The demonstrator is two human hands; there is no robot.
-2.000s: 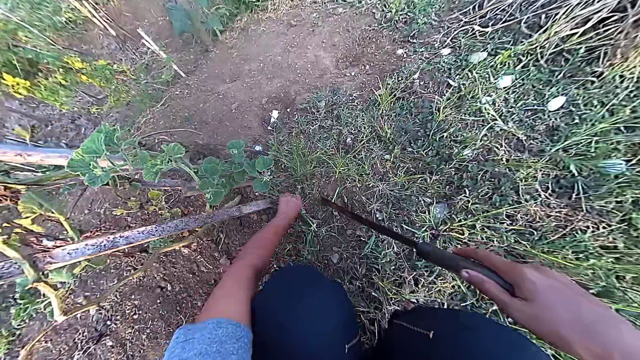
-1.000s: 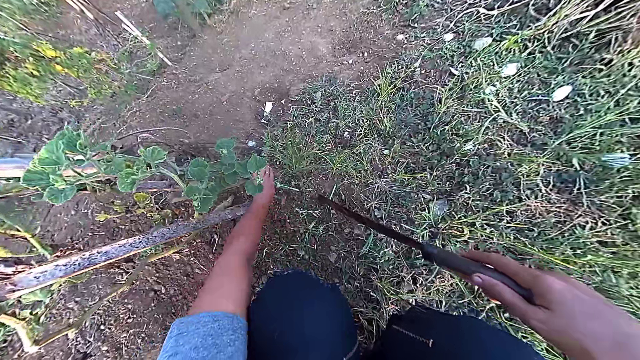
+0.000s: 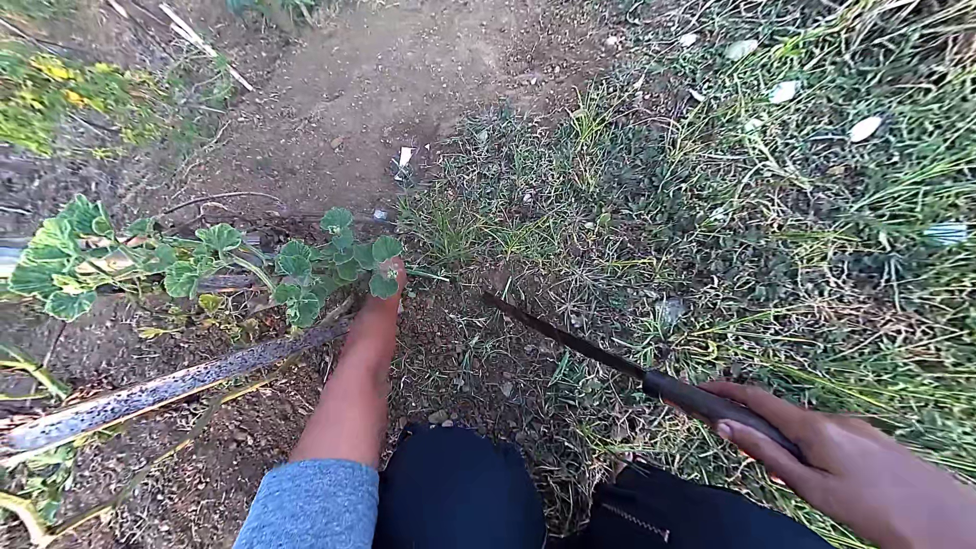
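My right hand [image 3: 816, 450] grips the dark handle of a long, slightly curved blade [image 3: 568, 337], a knife or sickle, at the lower right. Its tip points up and left, just above the weedy soil. My left hand [image 3: 393, 278] reaches down beside a green plant with rounded, scalloped leaves [image 3: 297, 267]. Leaves cover part of that hand, and its fingers are mostly hidden. A thin green stem [image 3: 428, 273] shows just right of it. The end of a speckled woody stalk [image 3: 191, 379] lies against or behind my left forearm.
Grass and low weeds [image 3: 724, 229] cover the ground on the right, with pale leaves or scraps on them. Bare soil [image 3: 366, 84] lies ahead. Yellow flowers [image 3: 69, 84] grow at the upper left. Dry sticks [image 3: 206, 46] lie near them. My knees [image 3: 465, 488] are at the bottom.
My left hand has moved slightly up and left from the end of the speckled stalk to the leafy plant. The blade stays in my right hand, nearly still.
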